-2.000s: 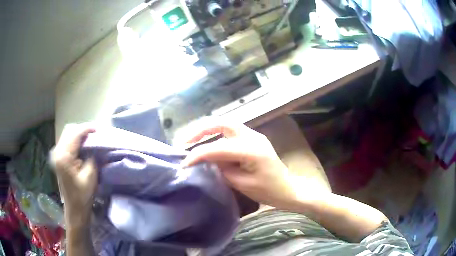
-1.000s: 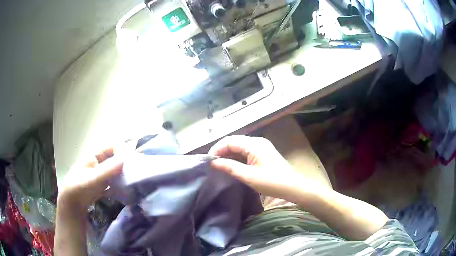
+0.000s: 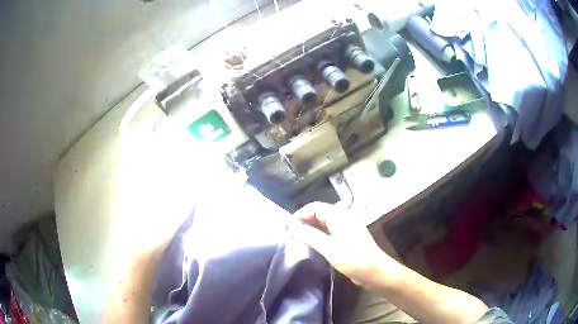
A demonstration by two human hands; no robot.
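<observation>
A lavender garment piece (image 3: 234, 272) lies from the front of the overlock machine (image 3: 317, 149) down over the table edge, its upper part washed out white by glare. My right hand (image 3: 336, 237) pinches its upper right edge between thumb and fingers, just in front of the machine's beige cover. My left hand (image 3: 152, 243) is at the cloth's left side; its fingers are lost in the glare, so its grip is not clear. The presser foot and needle area is also hidden by glare.
Four tension knobs (image 3: 304, 90) line the machine front. A blue-handled tool (image 3: 449, 119) and a dark green tray (image 3: 460, 90) lie at the table's right. Pale blue cloth (image 3: 516, 63) hangs over the right edge. Red fabric (image 3: 456, 243) is below right. Green cloth (image 3: 41, 272) is at lower left.
The view has shifted, showing more of the machine. Both hands have moved the cloth from above my lap up to the machine front, and it is now spread flatter.
</observation>
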